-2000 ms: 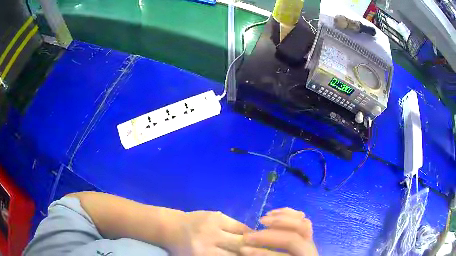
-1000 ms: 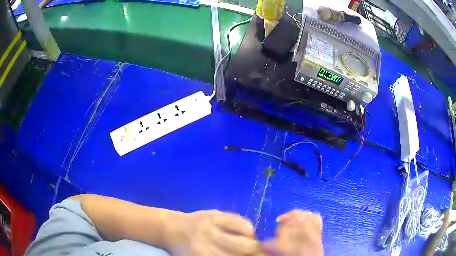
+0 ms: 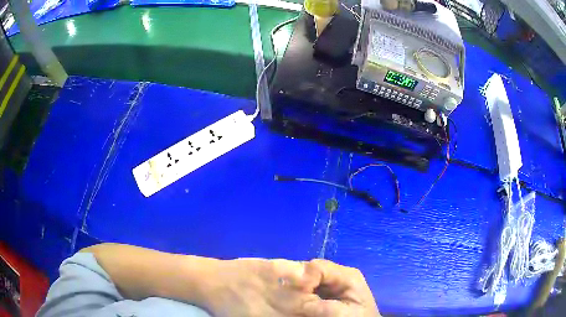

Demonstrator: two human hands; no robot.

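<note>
My left hand [image 3: 251, 286] reaches in from the lower left and touches my right hand [image 3: 342, 288] at the bottom centre. The fingers overlap; whether anything is between them is hidden. A white supply power strip [image 3: 193, 153] with three dark sockets lies slanted on the blue sheeting, nothing plugged in. A test lead [image 3: 329, 183] with dark ends lies loose in front of the bench meter [image 3: 409, 62], which shows green digits. White power strips [image 3: 504, 130], seemingly two side by side, lie at the right with bagged coiled cords [image 3: 512, 247].
A black equipment box [image 3: 323, 80] stands under the meter. A yellow roll [image 3: 321, 7] sits on it and a dark-handled tool [image 3: 409, 5] lies on the meter. The green surface [image 3: 174, 43] runs behind. A red crate [image 3: 28, 278] shows at the lower left edge.
The camera view has shifted, so the bench things sit higher and further left. My hands were apart at the fingers and blurred; they are now closer together, fingers curled.
</note>
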